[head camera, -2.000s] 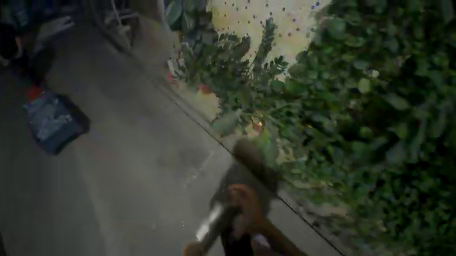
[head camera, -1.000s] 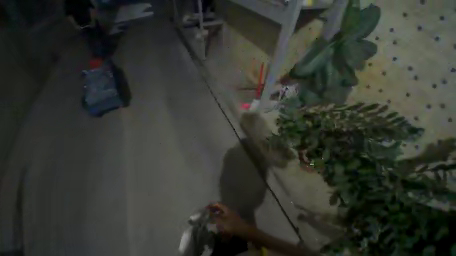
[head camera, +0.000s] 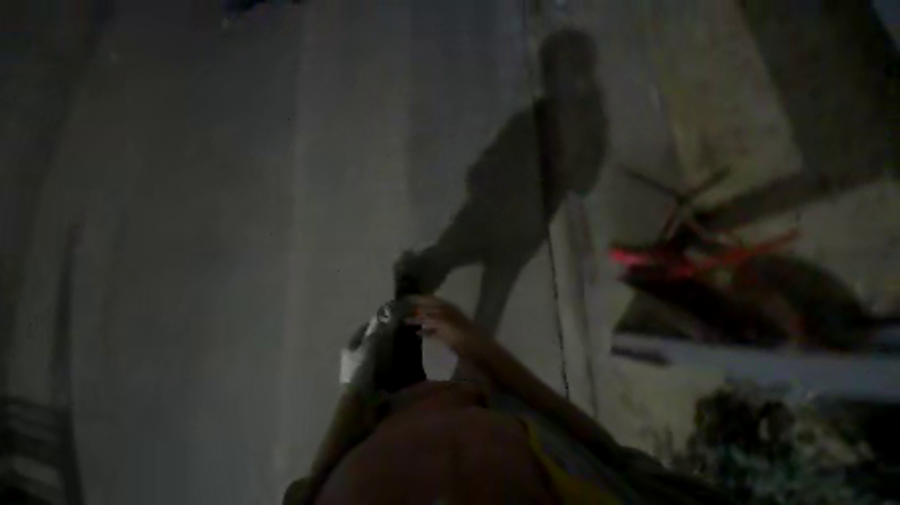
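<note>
A crumpled whitish-grey bundle (head camera: 379, 324), perhaps work gloves or a rag, is low in the middle of the dim, blurred head view, in front of my body. My right hand (head camera: 440, 322) reaches in from the right, its fingertips at the bundle's right edge. Whether they grip it or only touch it cannot be told. My left forearm comes up from the lower left to the bundle. My left hand is not distinct there; it is covered by the bundle or lost in the dark.
Grey concrete floor (head camera: 197, 217) lies ahead, with a dark seam line right of centre and my shadow (head camera: 533, 168) across it. Red thin-legged object (head camera: 691, 258) and a pale beam (head camera: 789, 367) are at the right, foliage (head camera: 740, 429) below them. A dark-blue edge (head camera: 247, 4) shows at the top.
The view has tilted down and moved forward. The crate load and the person ahead have left the view, apart from perhaps a blue edge. The plants have dropped to the lower right. My hands stay at the bundle.
</note>
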